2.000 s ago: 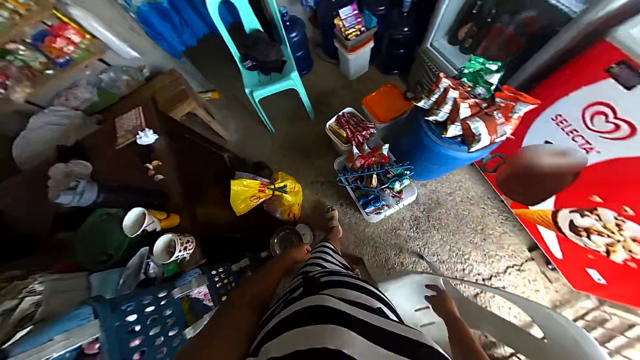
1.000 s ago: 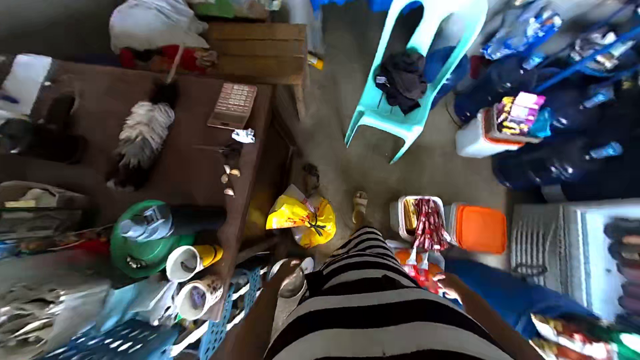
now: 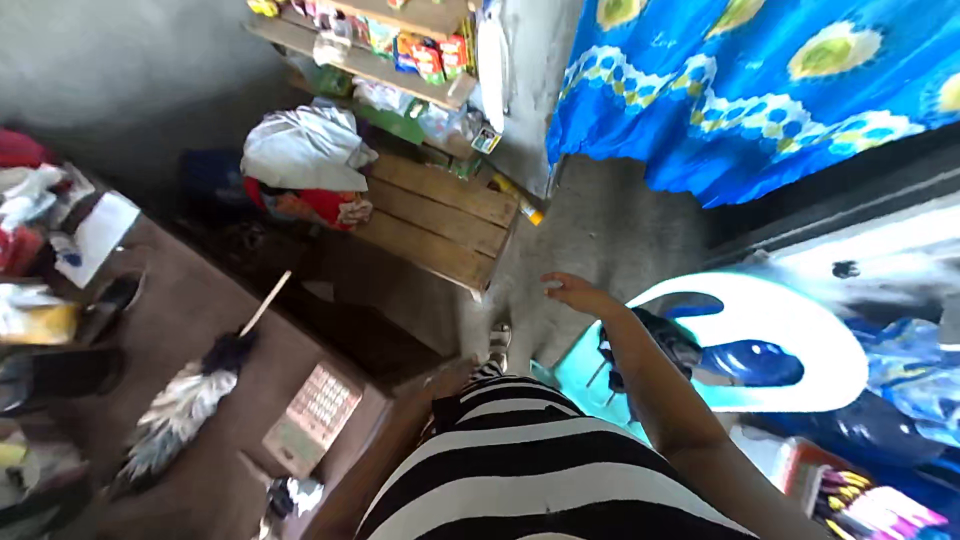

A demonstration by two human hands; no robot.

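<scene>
My right hand [image 3: 577, 293] is held out over the concrete floor, fingers apart, with nothing in it. Beside that forearm is a turquoise plastic chair [image 3: 780, 300] with a dark cloth [image 3: 664, 337] on it. My left hand [image 3: 450, 376] hangs low beside my striped clothing, close to the brown table's corner; its fingers are blurred and partly hidden. On the brown table [image 3: 217, 300] lie a large calculator [image 3: 313, 420] and a feather duster [image 3: 187, 405] with a wooden handle. One sandalled foot [image 3: 500, 337] shows ahead of the clothing.
A wooden bench [image 3: 435, 217] bears a white bundle [image 3: 307, 150]. Behind it stand shelves [image 3: 390, 71] of packets. A blue patterned curtain [image 3: 712, 90] hangs at the upper right. Large blue water containers [image 3: 862, 427] and a box of colourful packets [image 3: 862, 495] are at the lower right.
The view has swung toward the bench, shelves and curtain. My right hand now reaches forward beside the turquoise chair; one second ago it was low near the snack tubs.
</scene>
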